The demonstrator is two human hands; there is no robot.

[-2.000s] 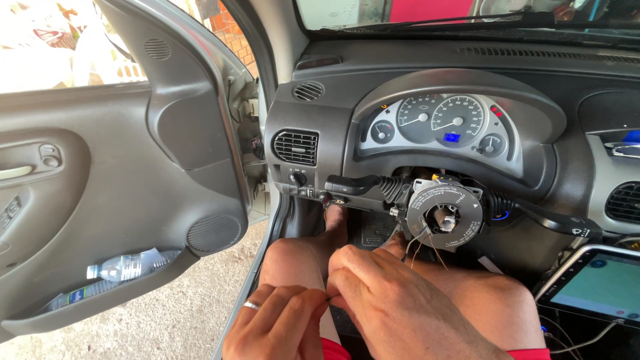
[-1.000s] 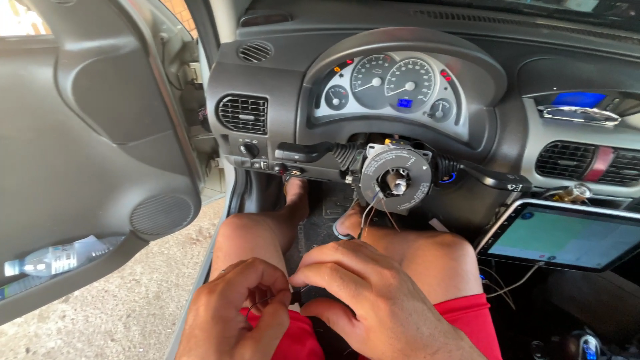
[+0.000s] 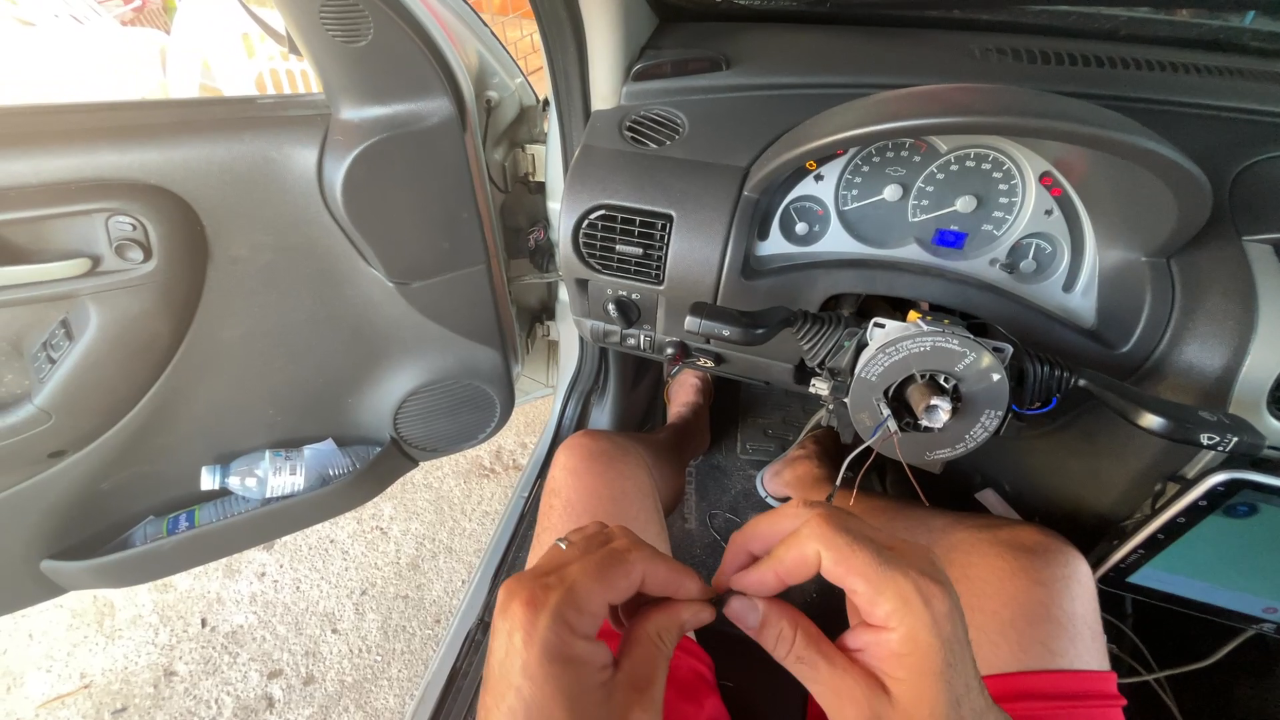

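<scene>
My left hand (image 3: 600, 620) and my right hand (image 3: 850, 610) meet fingertip to fingertip over my lap, both pinching a small dark piece (image 3: 720, 600) that is mostly hidden by the fingers. Beyond them, a round black clock spring ring (image 3: 975, 400) sits on the bare steering column, around the metal shaft end (image 3: 932, 408). Thin wires (image 3: 862, 458) with loose-looking ends hang from the ring, just above my right hand. A stalk lever stands out on each side, the left one (image 3: 740, 323) and the wiper one (image 3: 1170, 410).
The lit instrument cluster (image 3: 930, 205) lies behind the column. At the right edge is a tablet-like screen (image 3: 1210, 560) with a white cable (image 3: 1190, 665) below. The open car door (image 3: 260, 300) at the left holds plastic bottles (image 3: 270, 475) in its pocket.
Both hands stay close together over the lap, with the fingers shifted around the small piece. The view has swung right, then back left.
</scene>
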